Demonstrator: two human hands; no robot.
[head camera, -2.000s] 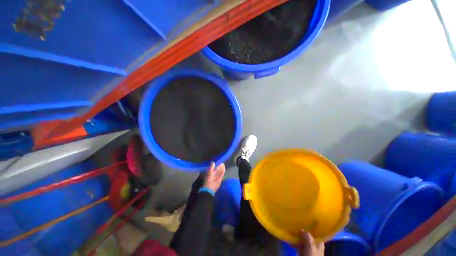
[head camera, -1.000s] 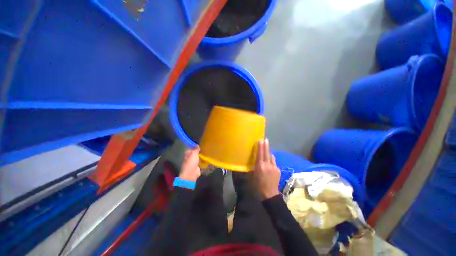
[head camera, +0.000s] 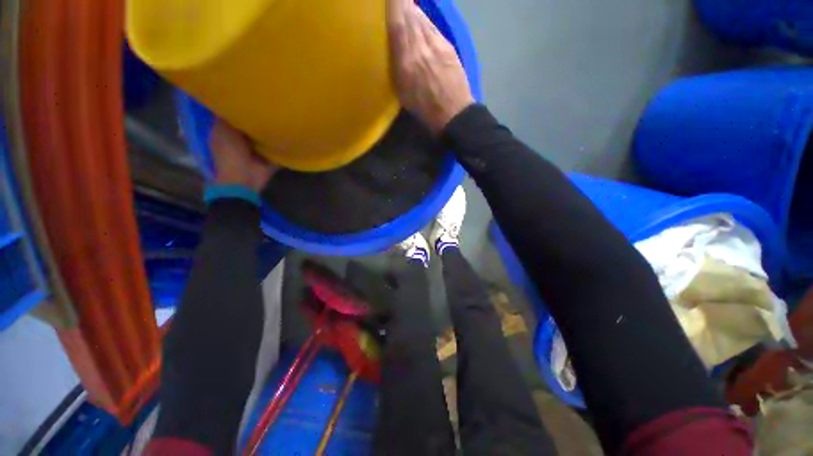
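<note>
The yellow bucket (head camera: 294, 89) is tilted on its side over the round blue barrel (head camera: 357, 242), its rim low inside the barrel's mouth. Dark granules (head camera: 374, 191) fill the barrel below it. My left hand (head camera: 239, 160), with a blue wristband, holds the bucket's near left side; its fingers are partly hidden. My right hand (head camera: 430, 71) lies against the bucket's right side. The bucket's opening and inside are hidden.
An orange rack beam (head camera: 85, 196) stands close at the left. A blue barrel holding sacks (head camera: 726, 303) is at the right, with another blue barrel (head camera: 722, 134) beyond. Red-handled tools (head camera: 334, 325) lie near my feet.
The bucket and both hands have moved forward over the barrel, and the bucket is now tipped down into its mouth. The right hand, under the bucket's rim earlier, now presses its side.
</note>
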